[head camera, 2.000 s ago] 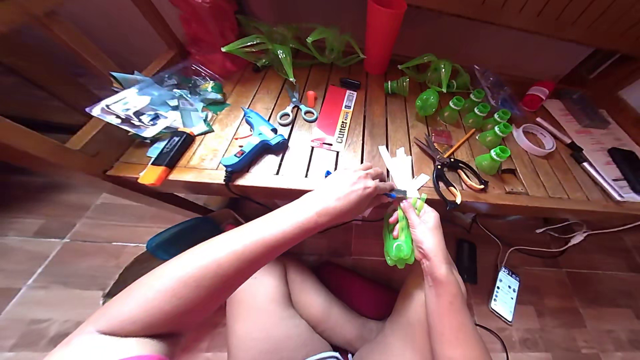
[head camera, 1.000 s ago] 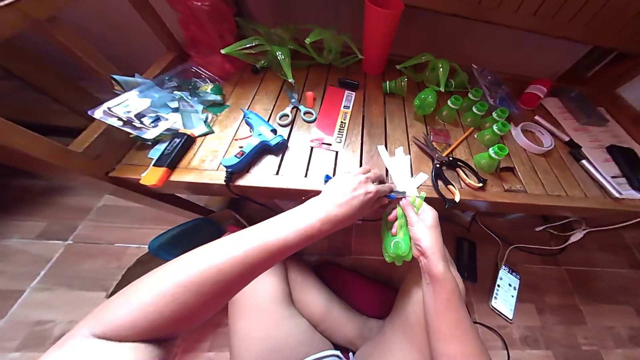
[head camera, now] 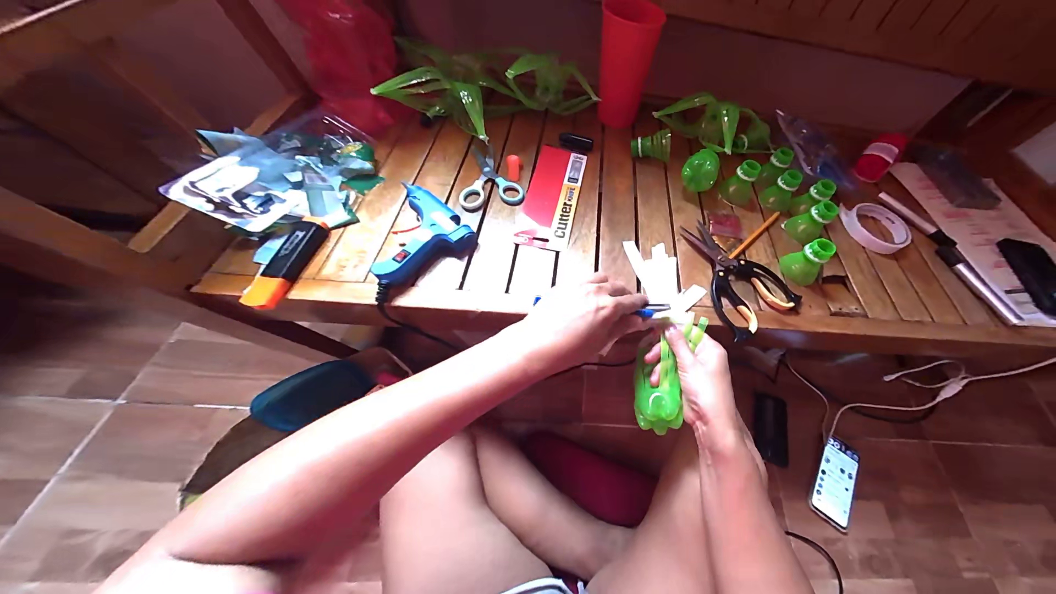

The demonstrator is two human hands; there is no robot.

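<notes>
My left hand [head camera: 586, 322] grips a blue cutter knife [head camera: 648, 312], its blade end pointing right toward the top of a green plastic bottle bottom. My right hand [head camera: 700, 371] holds this green plastic bottle piece [head camera: 658, 404] with its lobed base down; narrow green strips stand up beside the thumb. Pale strips [head camera: 658, 272] fan out on the bench edge just beyond both hands. Whether the blade touches the plastic cannot be made out. Right of the pale strips lie black-handled pruning shears [head camera: 738, 285], partly open.
On the slatted wooden bench [head camera: 511, 285] are a blue glue gun [head camera: 425, 235], scissors [head camera: 491, 186], a cutter package [head camera: 554, 198], several green bottle necks [head camera: 807, 261], a tape roll [head camera: 874, 229] and a red cup [head camera: 629, 62]. A lit phone [head camera: 835, 487] and cables lie on the floor.
</notes>
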